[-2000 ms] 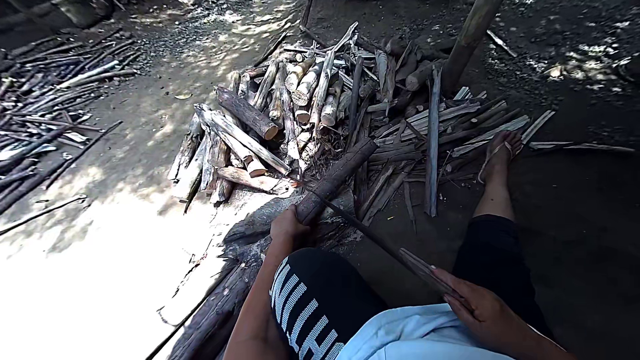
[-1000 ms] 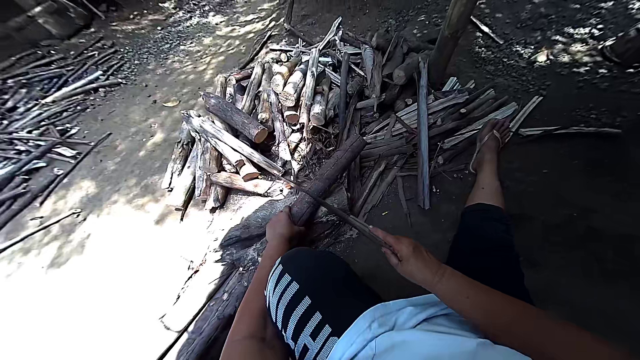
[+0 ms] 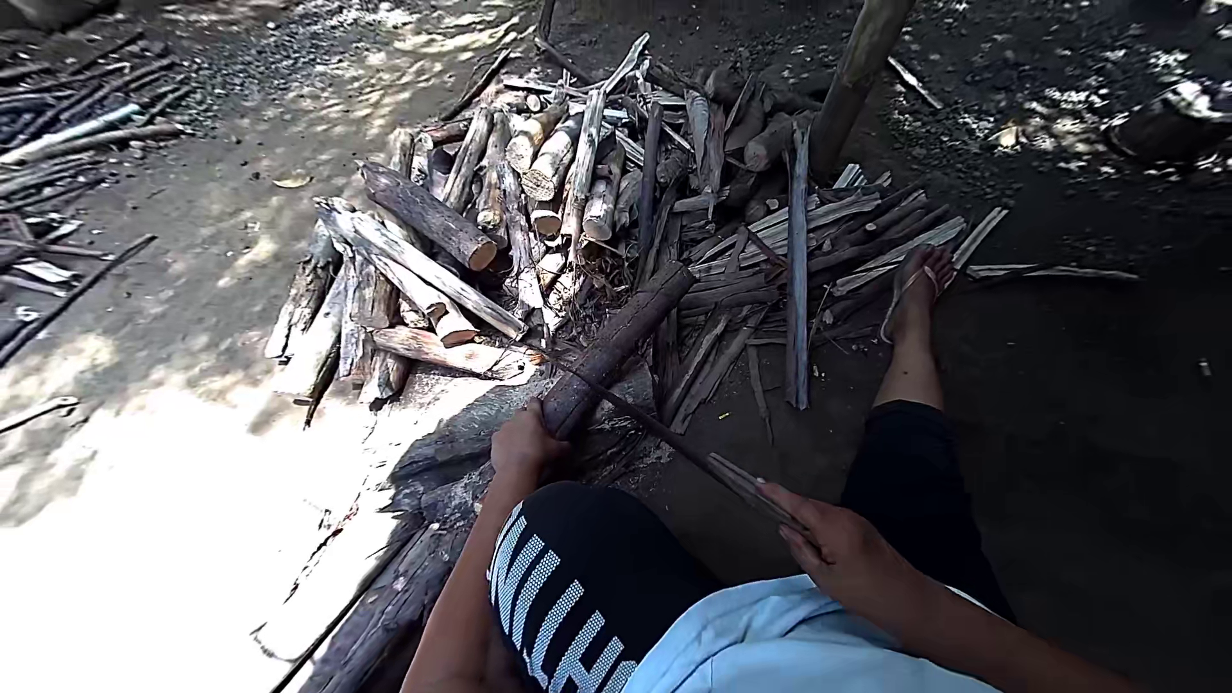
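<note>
My left hand [image 3: 526, 445] grips the near end of a dark round log [image 3: 616, 348], which slants up and right across a large weathered timber [image 3: 448, 462]. My right hand [image 3: 835, 551] is closed on the wooden handle of a long, thin-bladed tool [image 3: 664, 433], seemingly a handsaw or long knife. Its dark blade lies across the log a little beyond my left hand, and the far tip reaches towards the stacked wood. Whether the blade has teeth cannot be told.
Just beyond the log is a heap of cut logs [image 3: 433, 217] and split sticks [image 3: 799, 279]. A wooden post [image 3: 852, 87] rises behind it. More branches [image 3: 87, 144] lie on the ground at the left. My sandalled foot [image 3: 916, 284] rests beside the heap at the right.
My right hand with the tool moved up and left towards the log, then back down and right. My left hand has stayed on the log.
</note>
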